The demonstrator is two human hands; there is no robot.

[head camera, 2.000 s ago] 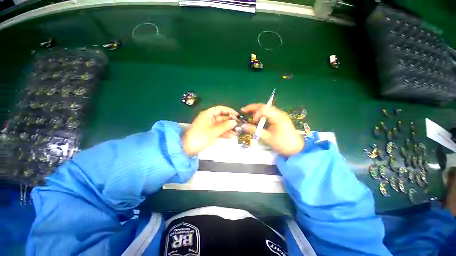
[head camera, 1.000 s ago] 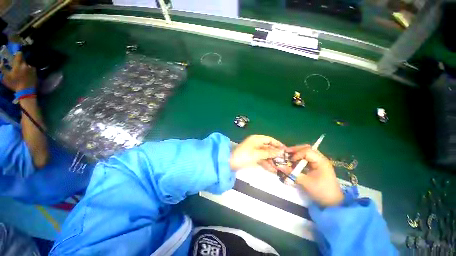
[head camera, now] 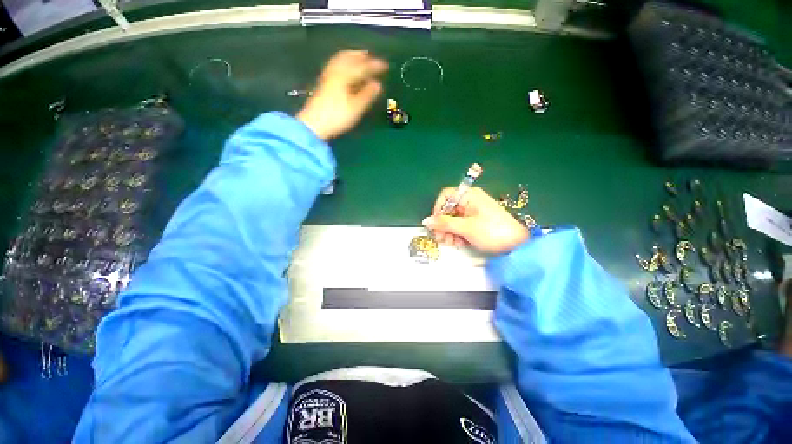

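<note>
My left hand (head camera: 343, 91), blurred, is stretched out over the green bench beyond the pad, fingers apart, with nothing visible in it. A dark round module with a white and gold bit (head camera: 397, 113) lies just right of its fingers. My right hand (head camera: 478, 221) holds slim pale tweezers (head camera: 469, 178) pen-like over the pad's far edge, one end pointing up and away; the other end is hidden by the fingers. A gold round part (head camera: 425, 250) lies on the white pad (head camera: 347, 325) just below the right fingertips.
Blister tray (head camera: 87, 199) at left; dark stacked trays (head camera: 721, 87) at far right. Curved gold-and-dark pieces (head camera: 695, 277) are scattered at right, a few (head camera: 517, 199) beyond my right hand. Another module (head camera: 537, 101) and a gold speck (head camera: 492, 136) lie beyond the pad. Pale rail (head camera: 486, 16) behind.
My left hand has left my right hand and moved forward and left; the module held between them is no longer seen there. My right hand still holds the tweezers. The view swung left and back.
</note>
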